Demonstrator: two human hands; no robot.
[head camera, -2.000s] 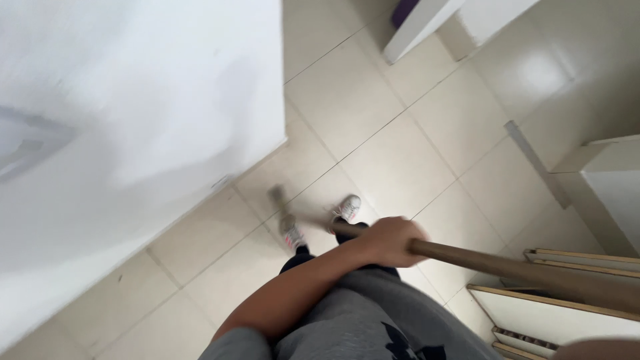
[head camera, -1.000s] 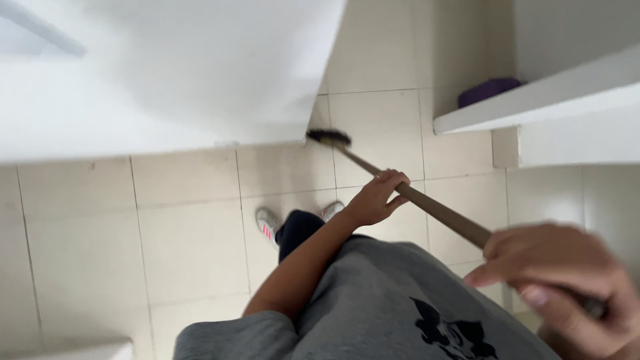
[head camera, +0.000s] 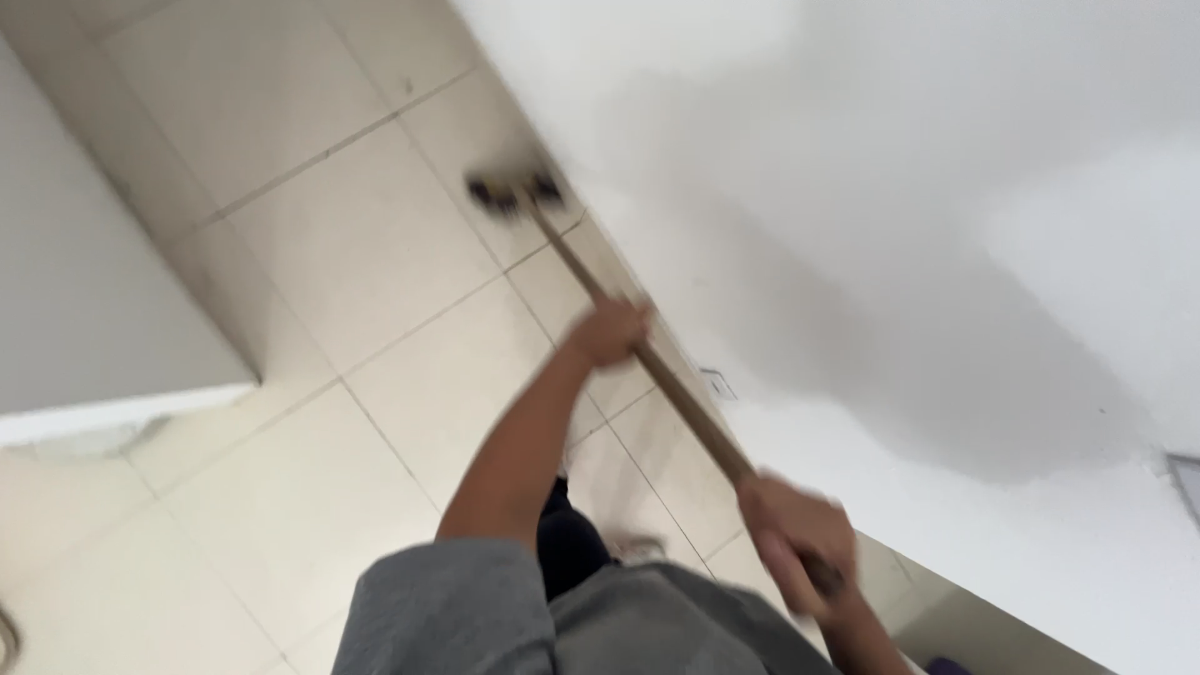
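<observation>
A long wooden broom handle (head camera: 692, 408) runs from lower right up to a dark broom head (head camera: 514, 190), which is blurred and lies on the tiled floor close to the foot of a white wall. My left hand (head camera: 611, 332) is wrapped around the middle of the handle. Near its upper end, my right hand (head camera: 799, 536) grips the same handle, and the rounded tip pokes out below the fingers.
The white wall (head camera: 900, 244) with a small socket plate (head camera: 718, 383) fills the right side. At left stands a grey wall section (head camera: 103, 272) with its corner on the floor. Pale tiles (head camera: 375, 281) lie between them. A shoe shows blurred below.
The view has turned a lot. The broom head, before at a wall corner, now lies along the foot of a wall. Both hands still hold the handle.
</observation>
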